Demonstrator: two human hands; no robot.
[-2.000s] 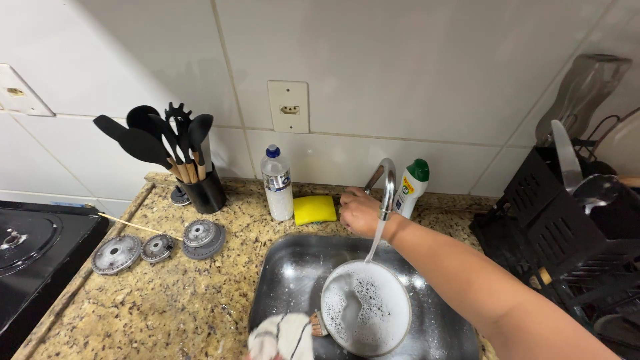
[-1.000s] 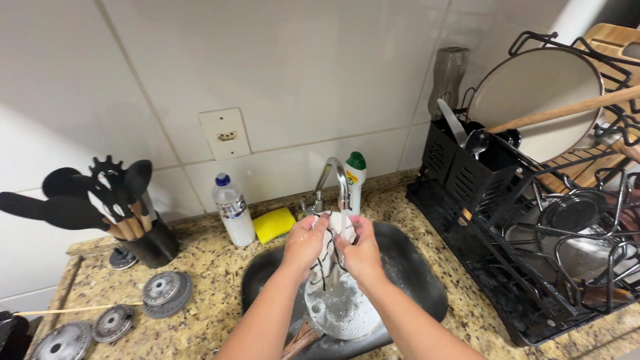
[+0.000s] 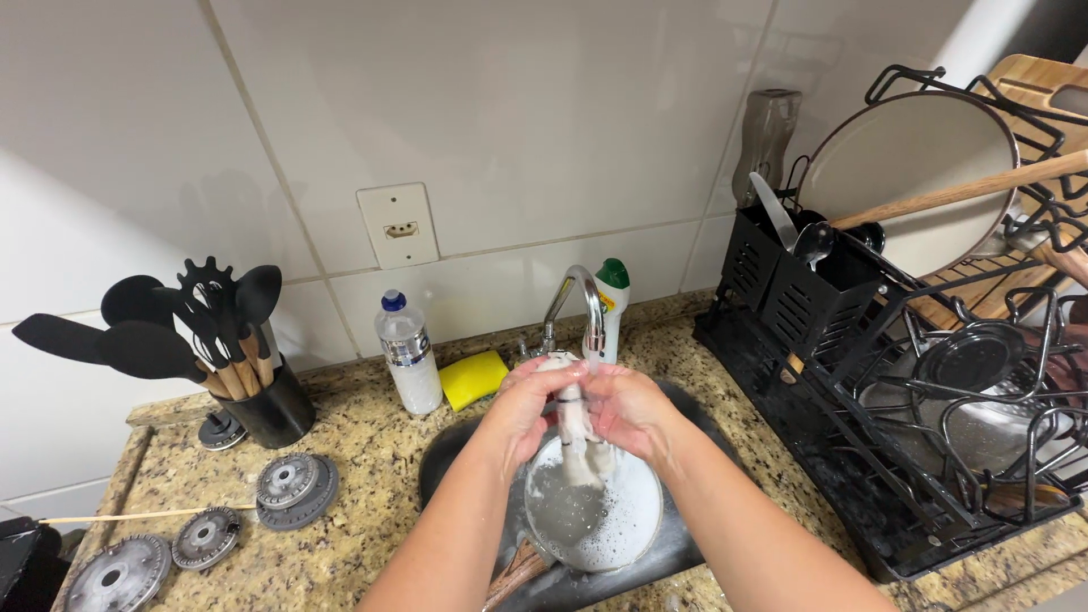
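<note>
My left hand (image 3: 531,412) and my right hand (image 3: 625,412) both grip a wet white cloth with dark lines (image 3: 576,429) under the spout of the chrome faucet (image 3: 586,293). The cloth hangs bunched between them, its lower end over a pan (image 3: 633,518) of sudsy water. That pan sits in the steel sink (image 3: 450,476), and a wooden handle (image 3: 518,574) lies at its lower left. Behind the hands, a yellow sponge (image 3: 473,380) lies beside a clear bottle with a blue cap (image 3: 410,353). A white bottle with a green cap (image 3: 614,297) stands behind the faucet.
Several gas burner parts (image 3: 204,537) lie on the granite counter (image 3: 365,518) at left, near a black holder of utensils (image 3: 268,408). At right stands a black dish rack (image 3: 816,425) with a large pan (image 3: 909,170), cutlery and wire stove grates. A power outlet (image 3: 398,225) is on the tiled wall.
Two seconds ago my right hand was at the faucet's base and the cloth was low at the sink's front. Now both hands hold the cloth under the spout. The view has shifted right.
</note>
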